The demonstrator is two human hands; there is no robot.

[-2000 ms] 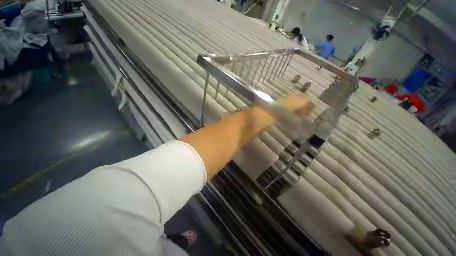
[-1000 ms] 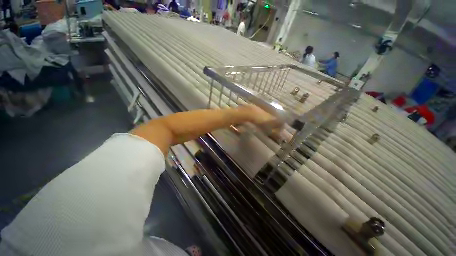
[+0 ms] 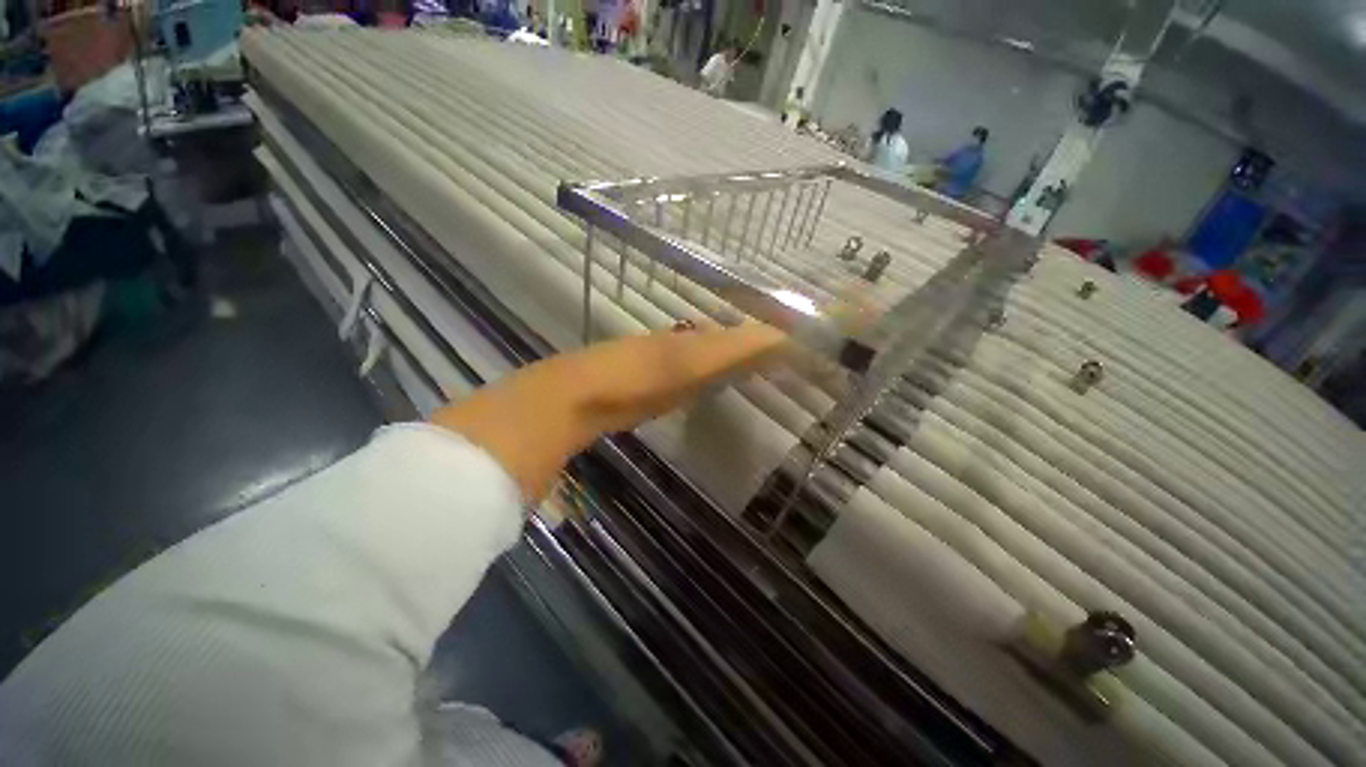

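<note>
A silver steel rack frame (image 3: 697,255) stands on the off-white cloth-covered ridges (image 3: 959,525). My left arm, in a white sleeve, reaches from the lower left to the rack's near side. My left hand (image 3: 817,327) is blurred beside the rack's near top bar and partly hidden by it. I cannot tell whether it grips anything. Below the rack's near right corner is a dark gap with bare metal rods (image 3: 787,502). A shiny metal clip (image 3: 1104,641) stands on the ridges at the lower right, with a yellowish piece under it. My right hand is out of view.
Several small clips (image 3: 1089,375) stand on the ridges around the rack. Dark and shiny side rails (image 3: 659,555) run along the near edge, with white ties (image 3: 357,304) hanging further left. Piled cloth (image 3: 90,195) lies at the left. People (image 3: 963,158) are at the far side.
My left hand first drew back from inside the rack area towards its near bar, then shifted slightly along it. The view has tilted and shifted; the rack keeps about the same place on the ridges.
</note>
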